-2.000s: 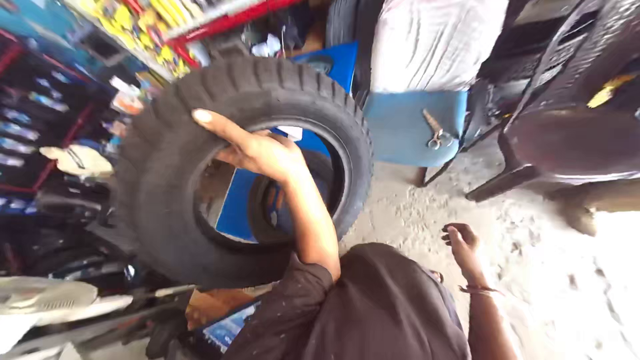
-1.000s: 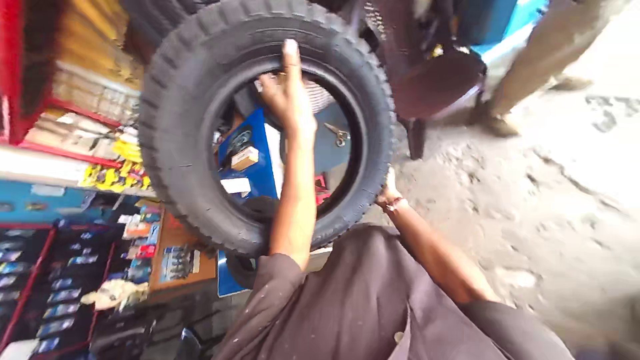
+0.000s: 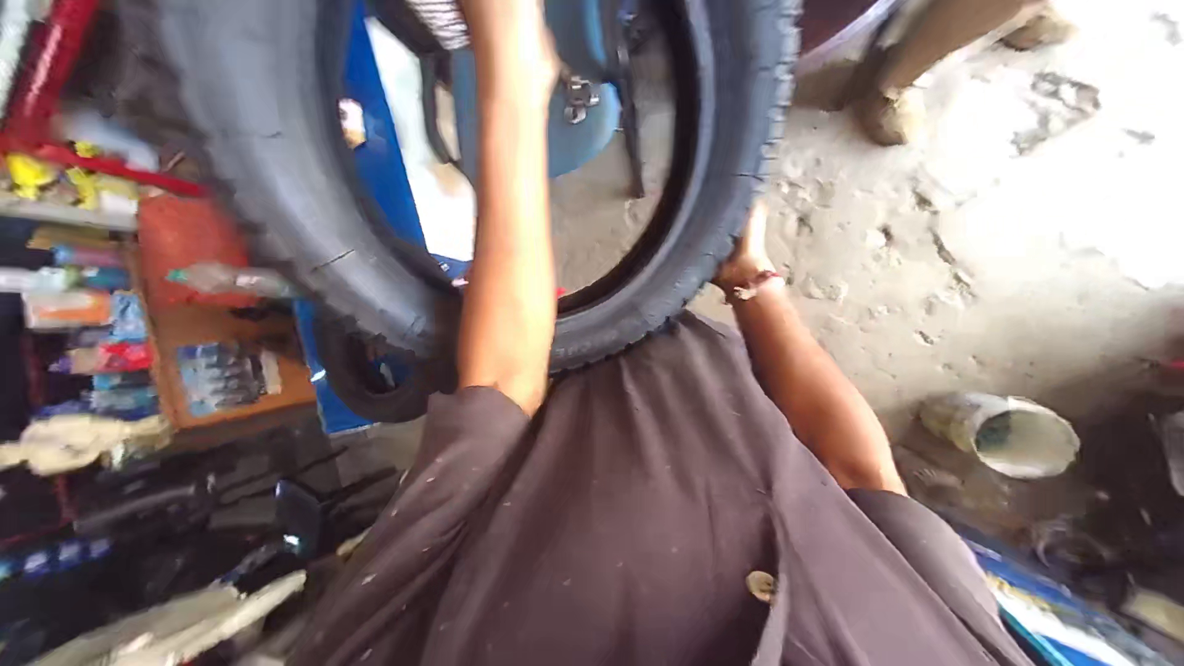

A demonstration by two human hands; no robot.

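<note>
A large black rubber tire (image 3: pixel 731 148) with a knobbly tread fills the upper middle of the view, tilted in front of my torso, its top cut off. My left forearm crosses its opening; only the wrist end of my left hand (image 3: pixel 523 51) shows at the top edge, its fingers out of sight. My right hand (image 3: pixel 745 254), with a bracelet at the wrist, grips the tire's right outer edge, some fingers hidden by the tread. Through the opening appears a blue seat (image 3: pixel 587 139) with a pair of scissors (image 3: pixel 578 100) on it.
A smaller tire (image 3: pixel 370 393) lies at a blue surface (image 3: pixel 344 416) lower left. Shelves with packaged goods (image 3: pixel 111 356) stand left. A person's foot (image 3: pixel 890 116) is on the rough floor (image 3: pixel 860 231) at upper right; a whitish bucket (image 3: pixel 1027 439) lies on its side at right.
My right hand, free of the tire two seconds ago, came to its right edge and is still there. The tire now reaches beyond the top of the view. The view has turned.
</note>
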